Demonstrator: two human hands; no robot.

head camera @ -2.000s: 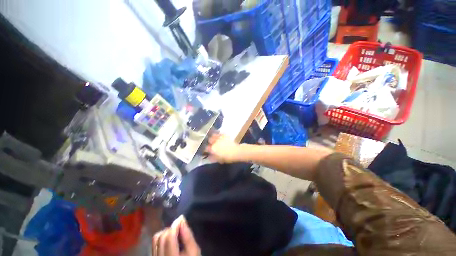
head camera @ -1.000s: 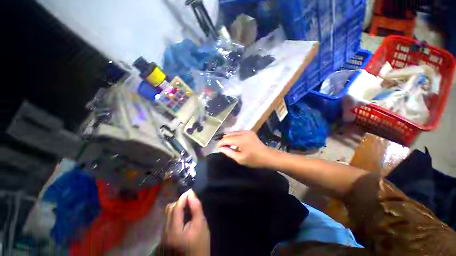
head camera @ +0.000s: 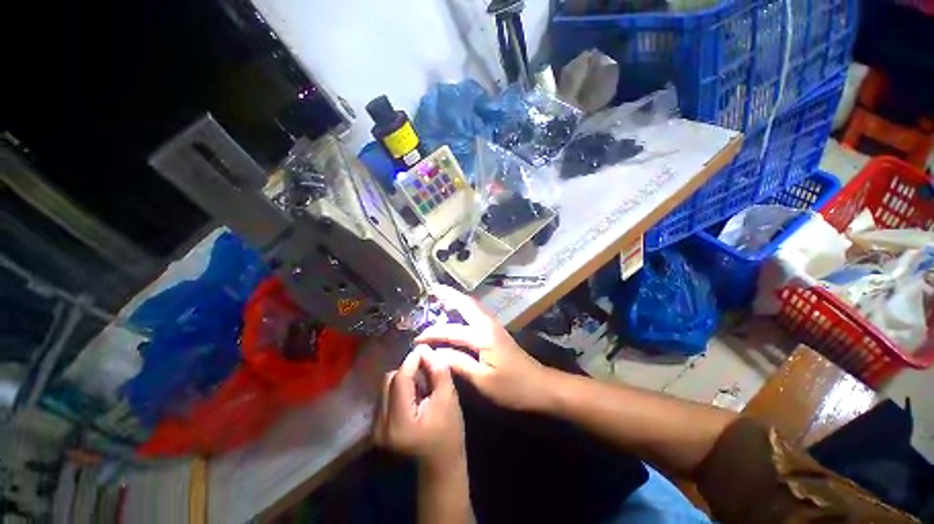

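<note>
The black garment (head camera: 543,440) lies over my lap and reaches up under my hands. My left hand (head camera: 422,404) is closed at the garment's upper edge, fingertips pinched together. My right hand (head camera: 481,348) touches it, with fingertips at the lit clamp and needle area (head camera: 415,315) of the button-sewing machine (head camera: 343,256). Whether the right fingers hold a button is hidden. The cream button tray (head camera: 473,264) with dark buttons stands right of the machine head. A small dark metal tool (head camera: 517,279) lies beside the tray.
Behind the tray are a keyed control panel (head camera: 435,192), a black bottle with yellow label (head camera: 394,133) and clear plastic bags (head camera: 538,128). A red-orange bag (head camera: 277,379) lies left. Blue crates (head camera: 758,92) and a red basket (head camera: 840,317) stand right.
My right hand has moved from beside the tray to the needle area, beside my left hand. My left hand has come up to the machine. The view has shifted, showing more machine and table.
</note>
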